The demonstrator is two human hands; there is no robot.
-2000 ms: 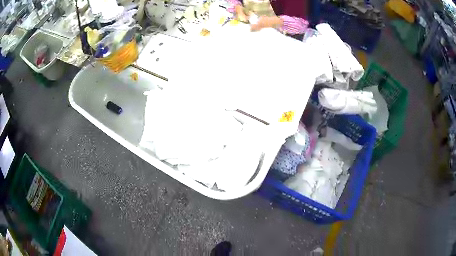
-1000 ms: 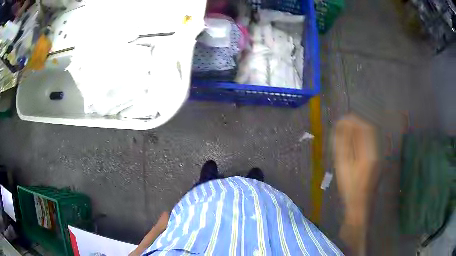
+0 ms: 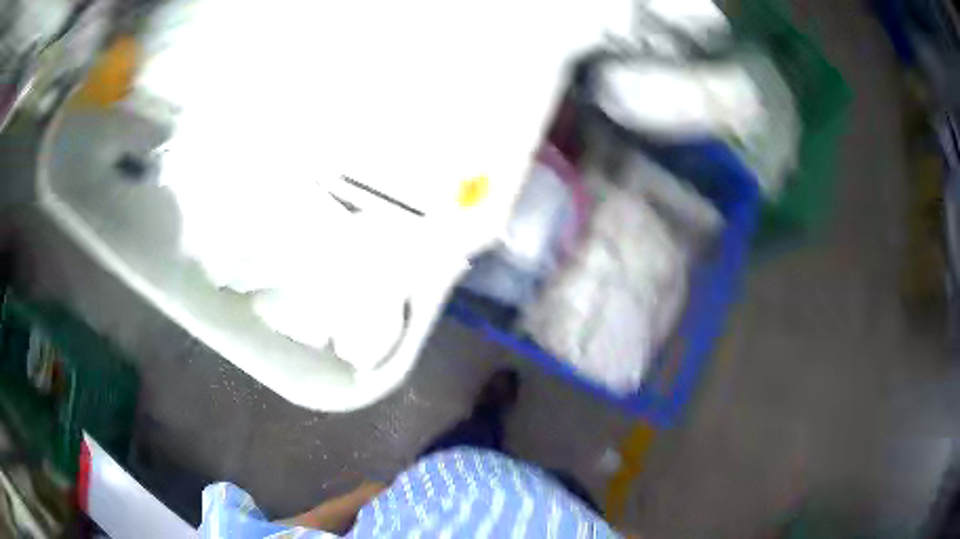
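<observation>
A long white plastic tub (image 3: 253,376) with rounded corners stands in front of me, piled with overexposed white cloth (image 3: 274,232). A blue plastic crate (image 3: 726,284) stands at its right and holds white pieces (image 3: 611,295) and a pink-edged piece. The view is blurred. A bare forearm of mine shows at the bottom, left of my blue striped garment, but its hand is not visible. My right hand is out of the picture.
A green crate (image 3: 826,126) stands behind the blue one, with a white roll (image 3: 674,97) near it. Another green crate (image 3: 105,390) is at the left edge. A white, red-edged surface (image 3: 137,495) is at lower left. Grey floor (image 3: 832,368) with a yellow line lies at right.
The view has swung back up and towards the right, so the tub and blue crate appear lower and tilted. The right hand seen blurred at the right is no longer visible.
</observation>
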